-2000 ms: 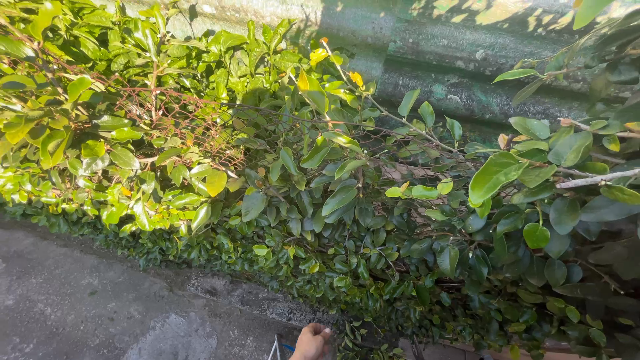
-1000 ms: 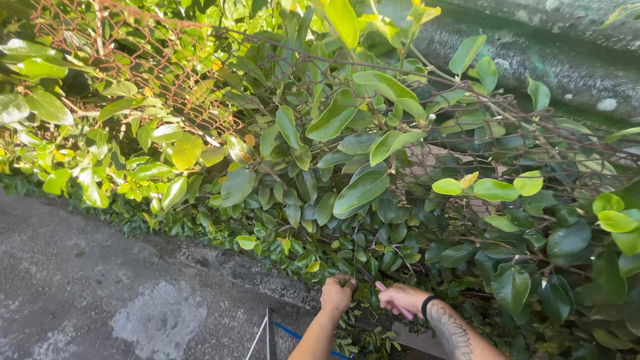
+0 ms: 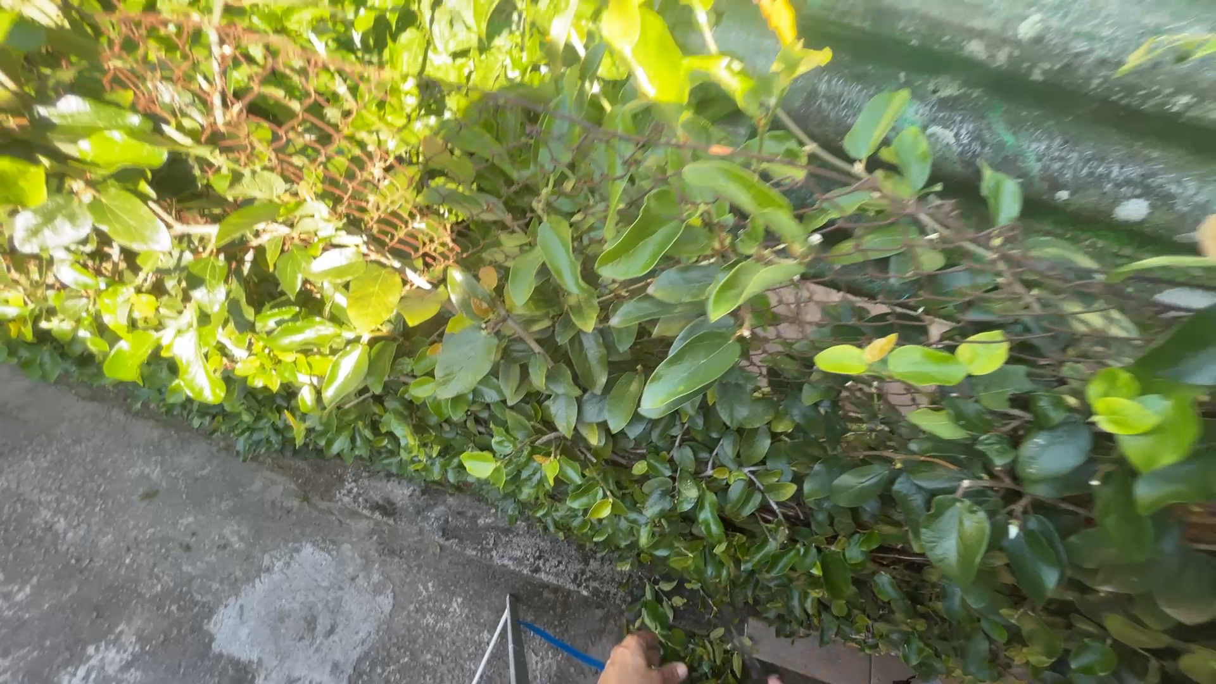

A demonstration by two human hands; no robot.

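At the bottom edge, my left hand is partly in view, fingers bent beside small leafy shoots at the hedge's foot; whether it grips a stem is not clear. Just right of it, a sliver of pink at the frame's edge looks like a fingertip of my right hand, the rest of which is cut off. A thin dark shape lies between the hands, too blurred to name. The leafy hedge rises above both hands, with larger leaves higher up and small creeping leaves low down.
Rusty chain-link mesh runs through the foliage. Behind stands a weathered green corrugated wall. Concrete ground lies at lower left, with a metal frame and a blue strip near my left hand. Brown tiles show at lower right.
Both hands and forearms showed one second ago; now only part of my left hand and a sliver at the right remain, lower in the frame. The view has moved closer to the hedge since two seconds ago.
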